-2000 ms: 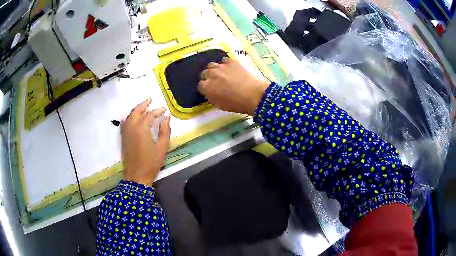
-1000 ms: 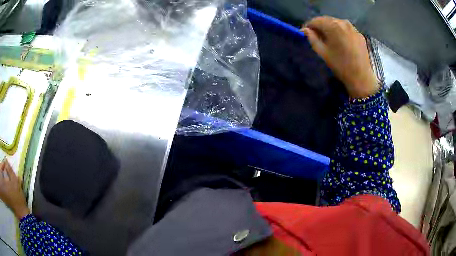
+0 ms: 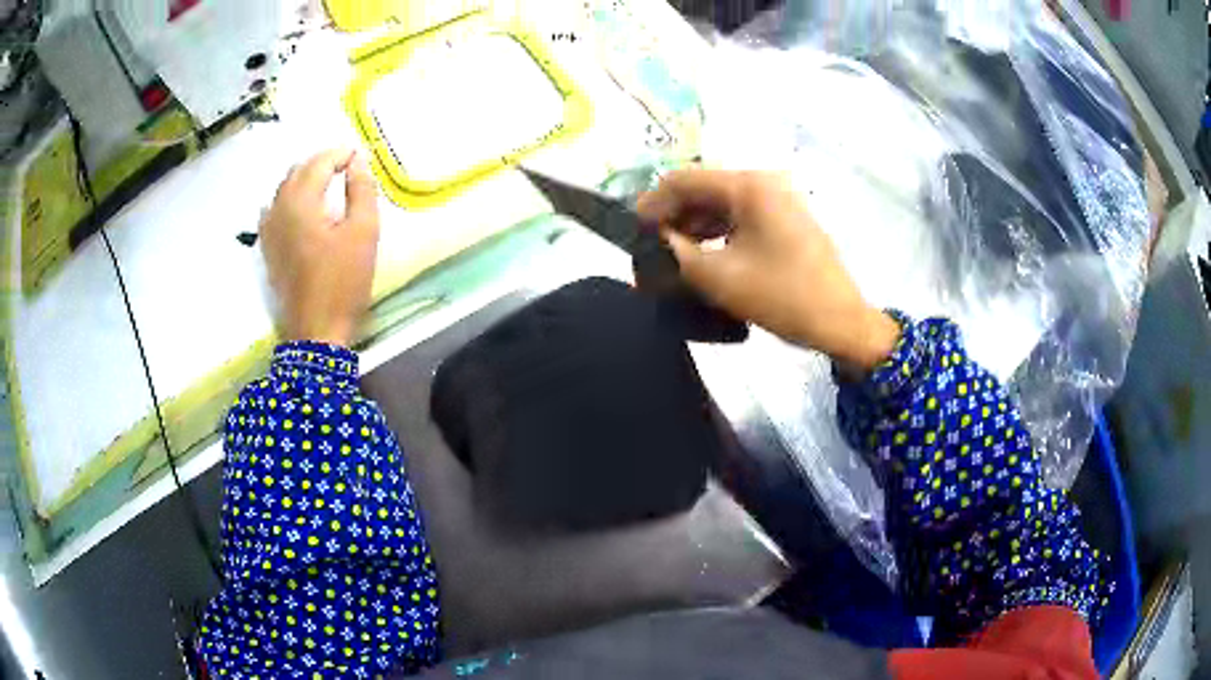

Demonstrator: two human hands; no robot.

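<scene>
My left hand point(image 3: 319, 246) rests on the white template board point(image 3: 233, 286), left of the yellow template frame point(image 3: 574, 113), with its fingers loosely curled and nothing seen in it. The rounded-square frame has no black piece in it; white shows inside. My right hand point(image 3: 770, 259) pinches a thin black fabric piece point(image 3: 598, 213) by its edge. The piece is seen nearly edge-on, above the board's near edge, its tip close to the frame's near right corner. The stack of black panels point(image 3: 578, 412) lies on the grey table point(image 3: 465, 545) nearest my body.
The white machine head point(image 3: 186, 53) is at the upper left, cut off by the edge. A thin black cable point(image 3: 133, 312) hangs over the board. A second yellow template point(image 3: 47, 219) lies at far left. The clear plastic bag point(image 3: 983, 199) is at right, above a blue bin point(image 3: 1122, 531).
The view has turned back from the blue bin to the board. My right hand has left the bin and now holds a black piece. The black piece seen earlier in the frame is gone.
</scene>
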